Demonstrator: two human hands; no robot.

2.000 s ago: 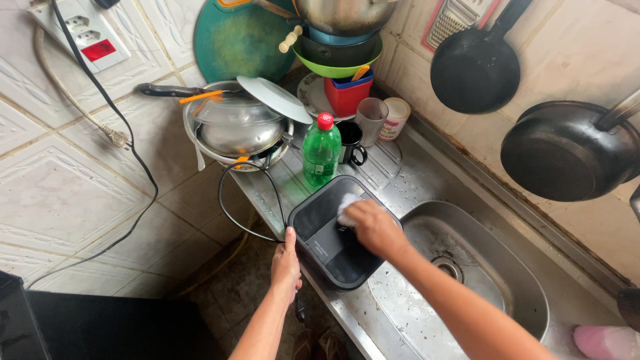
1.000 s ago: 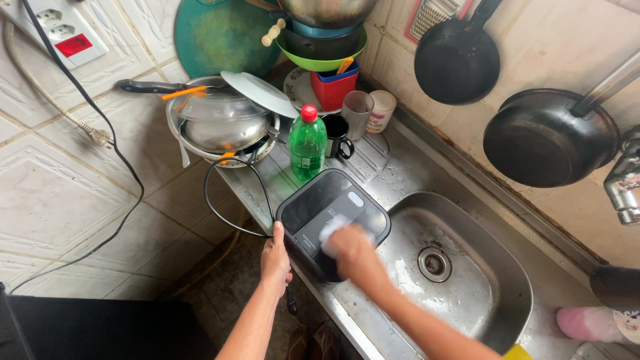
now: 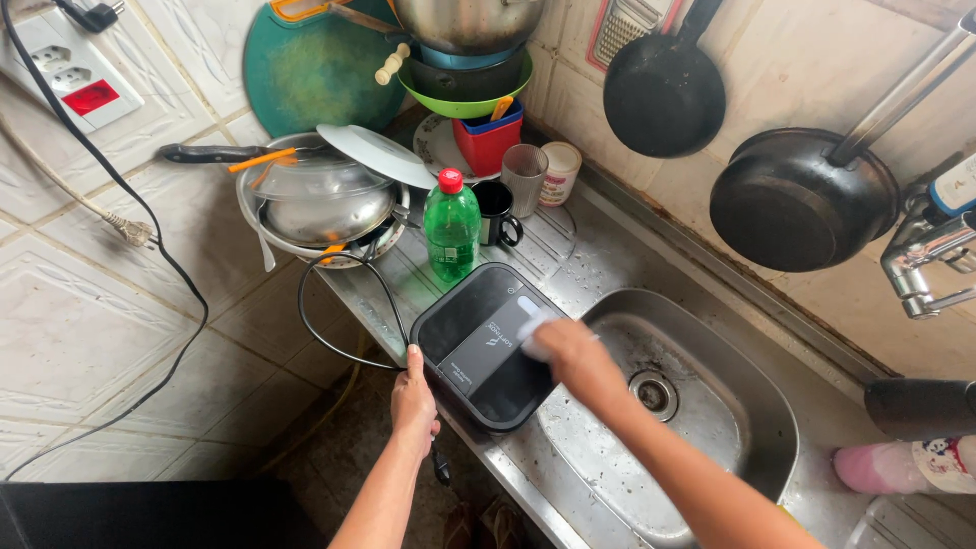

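A black Softinox kitchen appliance (image 3: 465, 366) with rounded corners rests on the steel counter beside the sink, its dark flat face upward. My left hand (image 3: 415, 400) is at its near left edge, thumb along the side; the black power cord (image 3: 305, 305) loops up beside that hand, and its plug (image 3: 441, 467) hangs just below. My right hand (image 3: 568, 351), slightly blurred, presses a white cloth or wipe (image 3: 537, 335) on the right part of the face, next to a pale oval mark. The fingertips under the wipe are hidden.
Behind the appliance stand a green bottle (image 3: 452, 229), a black mug (image 3: 496, 210), a ribbed glass (image 3: 524, 179) and a bowl of lids and pans (image 3: 324, 206). The steel sink (image 3: 686, 457) lies right. Black pans (image 3: 801, 202) hang on the wall; a pink bottle (image 3: 877, 467) lies at far right.
My right hand and the wipe have shifted over the appliance's face, from its far part two seconds ago to the right side now. My left hand stays at the left edge.
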